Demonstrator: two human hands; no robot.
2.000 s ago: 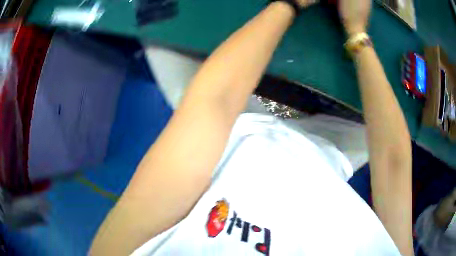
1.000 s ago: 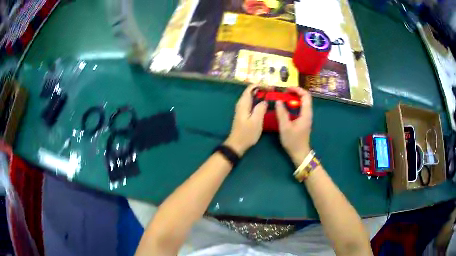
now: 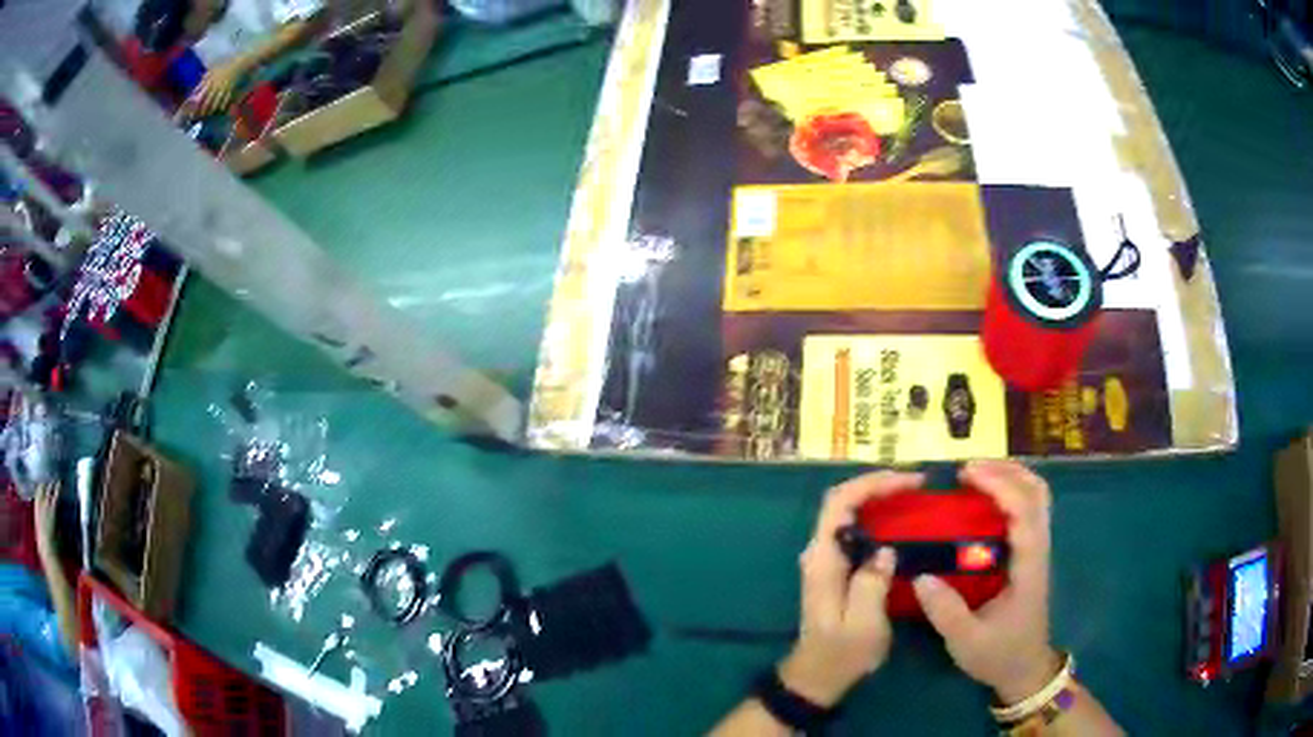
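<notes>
My left hand (image 3: 842,598) and my right hand (image 3: 1008,590) hold a red Bluetooth speaker (image 3: 939,521) between them over the green bench. Its black control strip faces me, with a small orange-red light near the right end. Both thumbs are at the strip. A second red speaker (image 3: 1030,346) stands upright on the flattened printed carton (image 3: 871,245). Its round black top shows a lit cyan-white ring, and a black strap loop sticks out to its right.
A whitish metal post (image 3: 274,259) slants across the left. Black rings (image 3: 472,588) and black pads (image 3: 588,622) lie left of my hands. A red test device (image 3: 1231,616) with a lit screen is at right. Other people's hands and cardboard trays (image 3: 346,123) are at upper left; a red crate (image 3: 231,698) is lower left.
The view has shifted, so more carton and the post show. The held speaker stays in both hands. The standing speaker's ring has turned from purple to cyan-white.
</notes>
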